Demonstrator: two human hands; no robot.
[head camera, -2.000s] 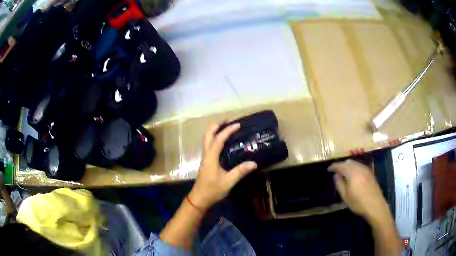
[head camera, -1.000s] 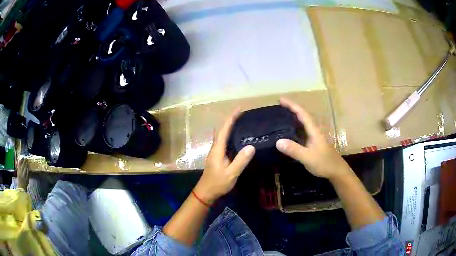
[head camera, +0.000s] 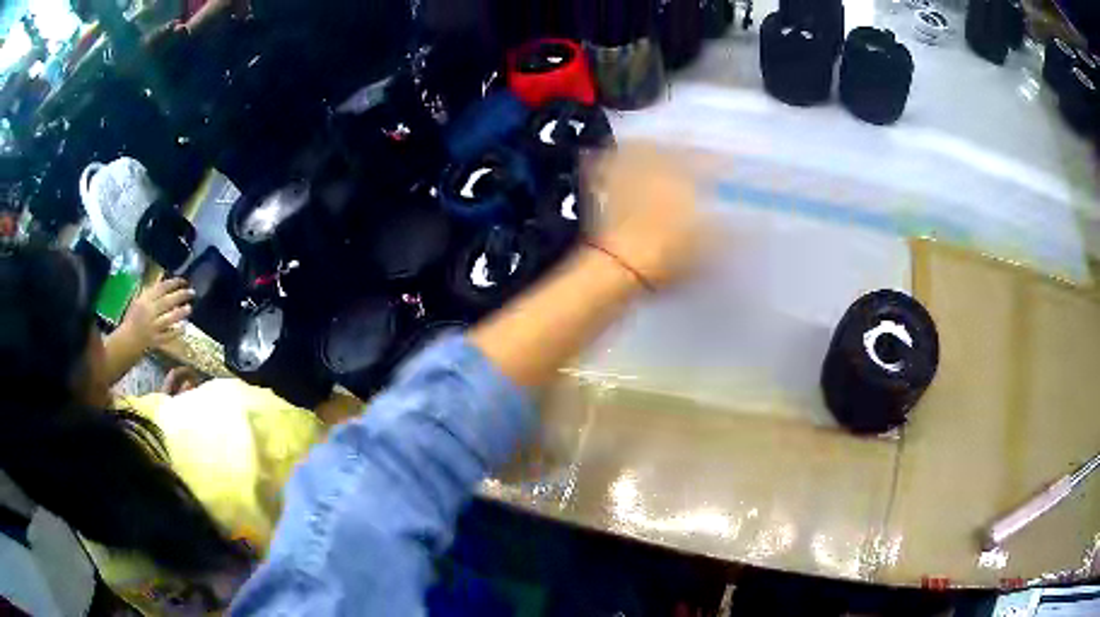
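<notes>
A black speaker body (head camera: 881, 360) stands upright on the table, right of centre, with a pale C-shaped mark on its top end. No hand touches it. My left hand (head camera: 651, 211) is blurred and reaches forward to the group of standing speakers at the left. Its fingers are near a black speaker (head camera: 569, 130) with a pale C mark. Whether it touches or holds one cannot be told. My right hand is not in view.
A red speaker (head camera: 550, 72) and a blue one (head camera: 483, 178) stand among many black ones. More black speakers (head camera: 876, 75) stand at the back. A rod tool (head camera: 1031, 512) lies at the right edge. A person in yellow (head camera: 229, 446) sits at the left.
The speaker has left both hands and now stands upright on the table. My left hand has moved forward and left to the group. My right hand has left the view, and the view has turned left.
</notes>
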